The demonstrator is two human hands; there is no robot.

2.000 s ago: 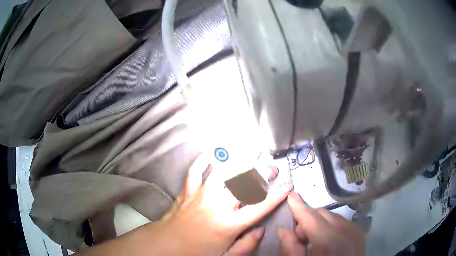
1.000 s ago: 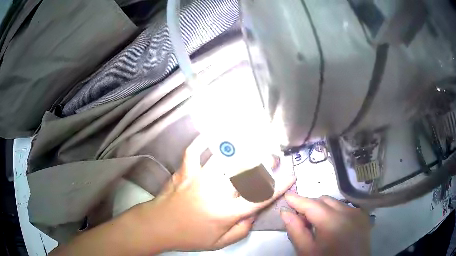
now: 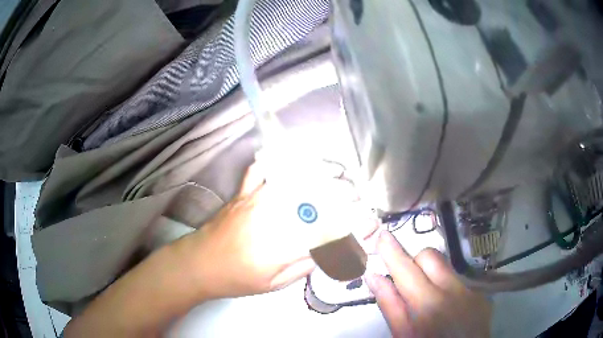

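The brownish-khaki garment (image 3: 125, 171) lies heaped left of the machine, with striped grey cloth (image 3: 198, 76) among its folds. My left hand (image 3: 231, 251) lies on it, its fingertips lost in glare and behind a flat attachment with a blue ring (image 3: 308, 212) and brown squarish end. Whether it grips the cloth cannot be told. My right hand (image 3: 423, 290) is beside the needle area, forefinger tip close to the glare-lit needle spot, thumb apart below, with no cloth visible between them. The needle and cloth edge there are washed out.
The off-white machine head (image 3: 403, 99) fills the upper right. A pale tube (image 3: 246, 72) curves down to the attachment. A pale curved loop (image 3: 529, 284) passes right of my right hand. Green loops (image 3: 564, 214) lie farther right. The needle plate (image 3: 330, 284) shows below the brown end.
The cloth strip between my hands has left the area below the attachment, uncovering the plate's rounded outline. My left hand has shifted slightly up. The right fingertips no longer show cloth between them.
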